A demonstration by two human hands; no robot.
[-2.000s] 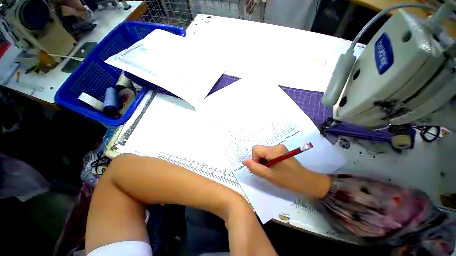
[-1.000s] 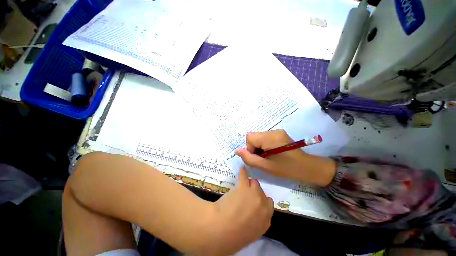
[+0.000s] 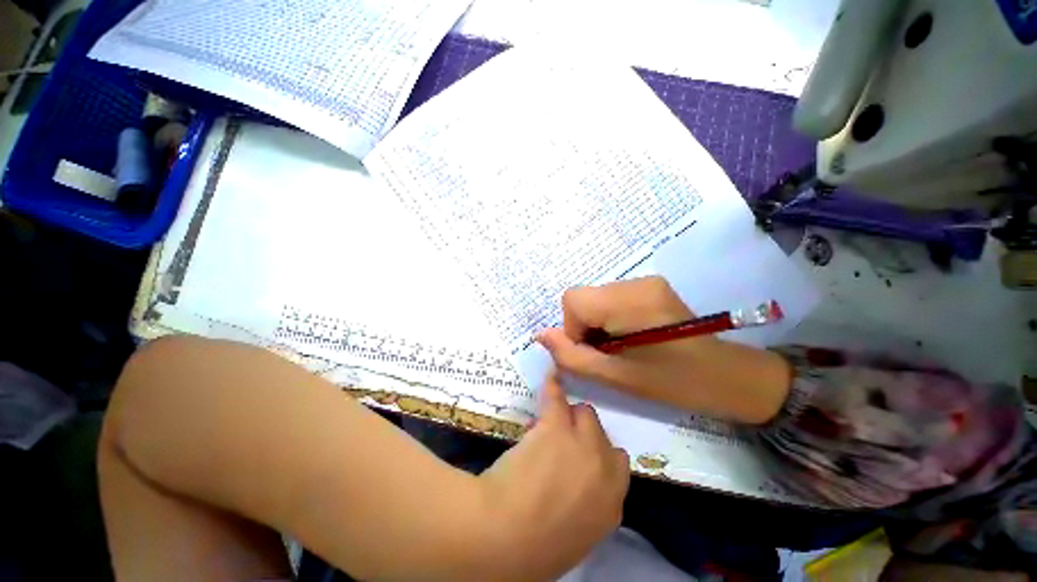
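My right hand, in a floral sleeve, holds a dark red pencil, its tip on the lower left part of a printed record sheet. My left hand is at the table's front edge. Its index finger points up to the sheet's lower corner; the other fingers are curled, and I see nothing held. Purple checked fabric lies partly under the sheet and runs toward the sewing machine. A second printed sheet lies across the blue basket's edge and the fabric.
The blue basket at the left holds a blue-grey thread spool and a white strip. The cream-white sewing machine head stands at the right, cut off by the frame. The white table has a chipped front edge and printed ruler marks.
The view has moved closer over the sheet. My left hand has come up from below the table to the sheet's lower corner. My right hand still holds the pencil at the sheet.
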